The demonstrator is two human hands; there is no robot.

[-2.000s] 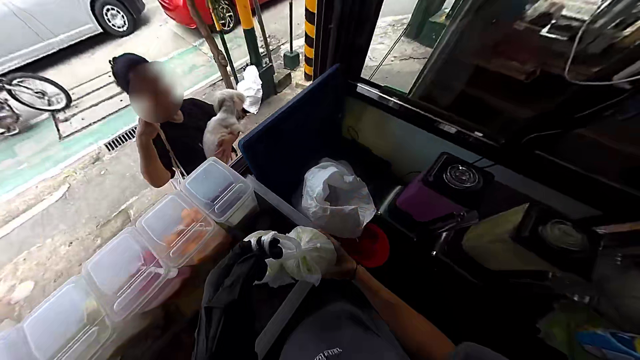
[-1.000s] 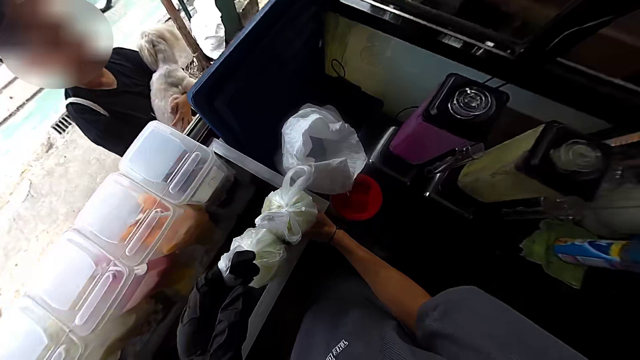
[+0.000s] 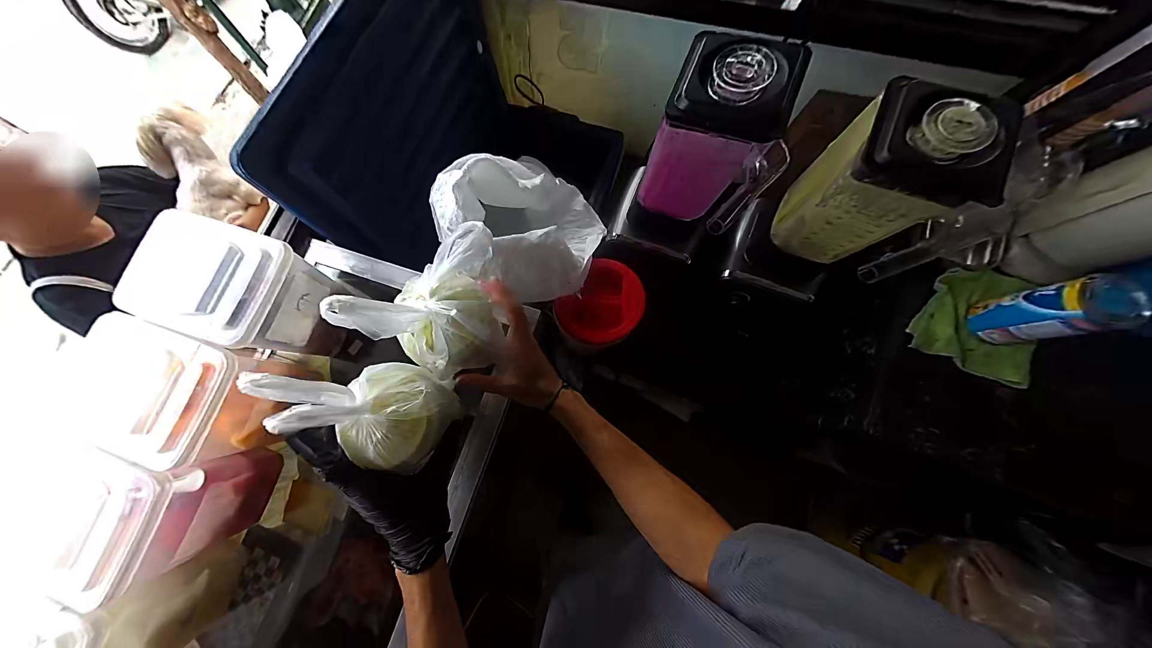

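Two tied white plastic bags with pale green contents rest side by side at the counter's edge. My right hand (image 3: 520,355), bare with a dark band at the wrist, curves round the right side of the upper bag (image 3: 450,319), its fingers partly behind it. My left hand (image 3: 378,490), in a black glove, is against the lower bag (image 3: 396,416); its fingers are mostly hidden under that bag, so its grip does not show. An open white plastic bag (image 3: 531,261) stands just beyond, beside a red-lidded container (image 3: 600,303).
Clear lidded food bins (image 3: 198,283) line the left. A dark blue cooler lid (image 3: 378,126) stands upright behind. Dispensers with purple (image 3: 688,171) and yellowish (image 3: 832,198) contents are at the back right, near a green cloth (image 3: 972,328). A person holding a small dog (image 3: 202,175) is outside.
Two seconds ago the tied bags were bunched together; now they sit apart, side by side, with their handles pointing left. The view has moved closer to the counter.
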